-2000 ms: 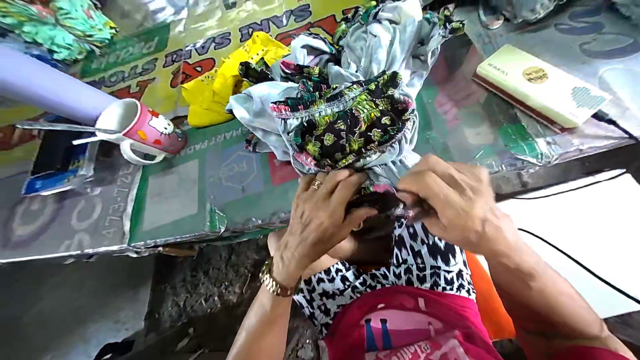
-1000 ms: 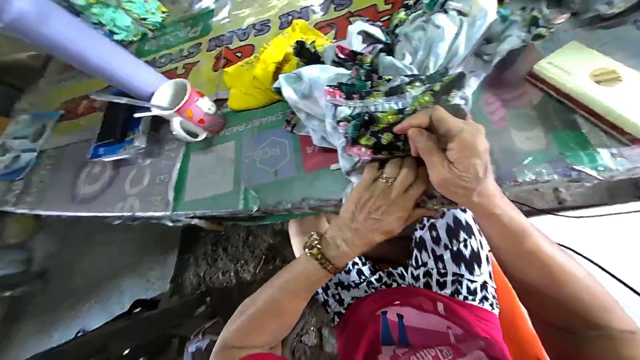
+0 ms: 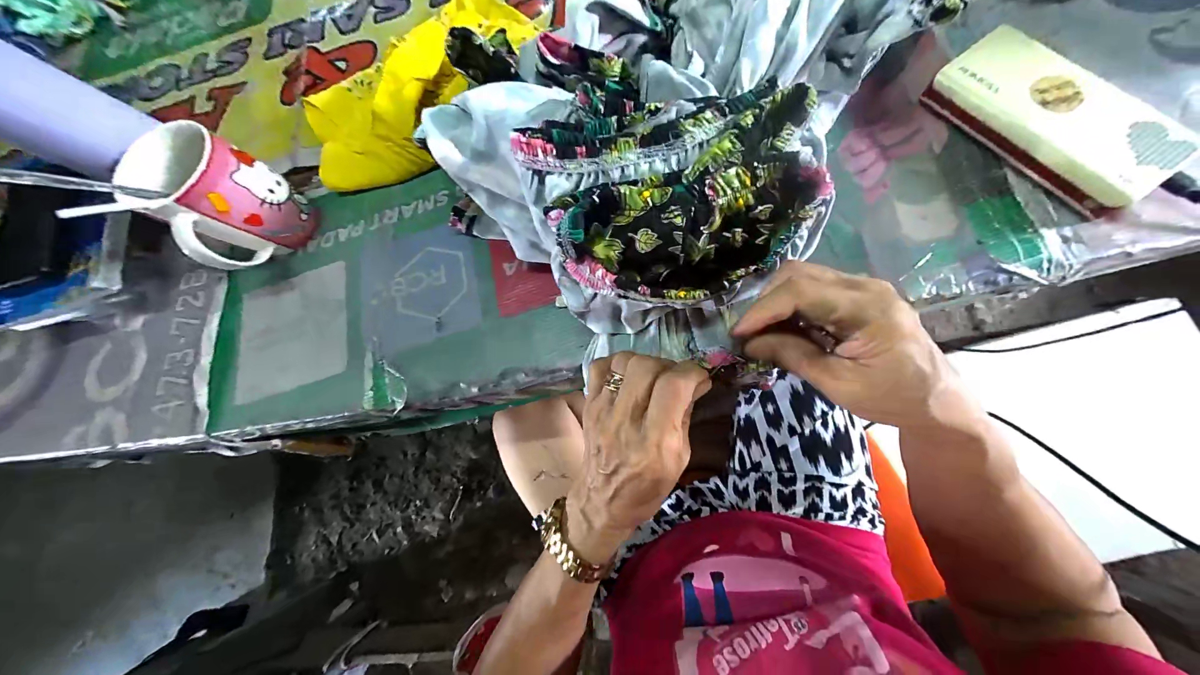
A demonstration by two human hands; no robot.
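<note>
A gathered cloth (image 3: pixel 675 225), black floral with a pale grey underside, lies bunched at the table's front edge and hangs over it. My left hand (image 3: pixel 637 431), with a ring and a gold watch, grips the cloth's near end below the edge. Just right of it, my right hand (image 3: pixel 834 337) pinches the same end between thumb and fingertips. Whether a small tool is between those fingertips cannot be told. More grey cloth (image 3: pixel 750 47) is heaped behind the floral part.
On the tarpaulin-covered table (image 3: pixel 525 328) a pink and white mug (image 3: pixel 225 187) stands at left, holding utensils. A yellow cloth or bag (image 3: pixel 394 103) lies behind it. At right rests a cream box-shaped device (image 3: pixel 1059 112) with a cable. A purple cylindrical object (image 3: pixel 75 103) reaches in from the left.
My right hand has moved from the top of the floral cloth down to its near end beside my left hand. The floral part now lies more spread out. The view has shifted.
</note>
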